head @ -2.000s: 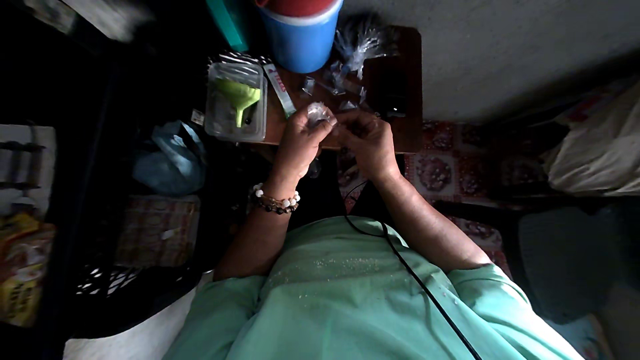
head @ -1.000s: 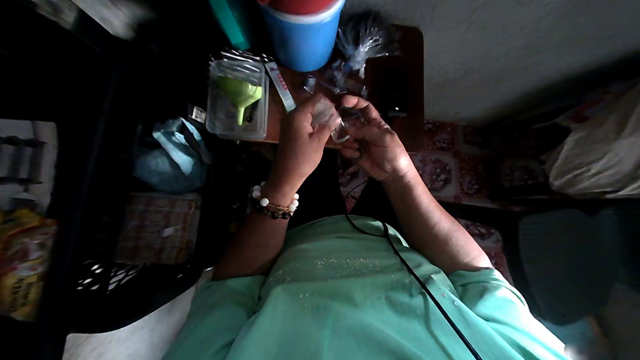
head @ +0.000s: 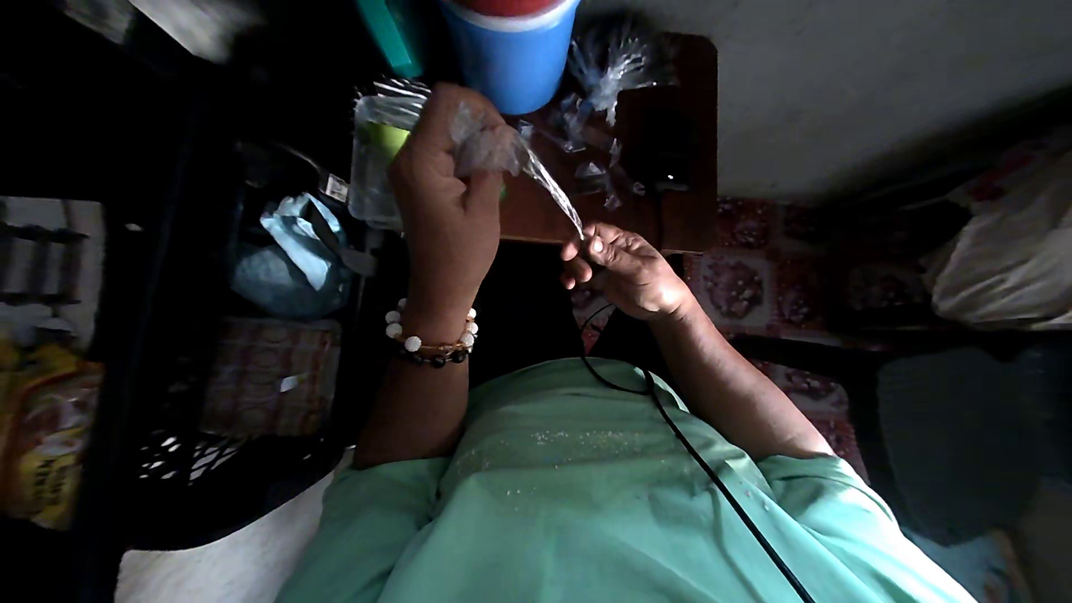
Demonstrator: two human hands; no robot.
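My left hand, with beaded bracelets at the wrist, grips the bunched part of a clear plastic bag above the near left part of a wooden table. From it a twisted length of plastic runs down to the right. The fingertips of my right hand pinch the far end of that twist, just off the table's near edge. What the bag holds, if anything, cannot be made out.
A blue bucket stands on the wooden table, with clear plastic bags and scraps right of it. A plastic container with a green funnel is partly behind my left hand. A black cable crosses the green shirt.
My hands were close together a second ago; now they are apart, with the plastic stretched between them. My left hand has moved up and away, partly covering the container and the green funnel.
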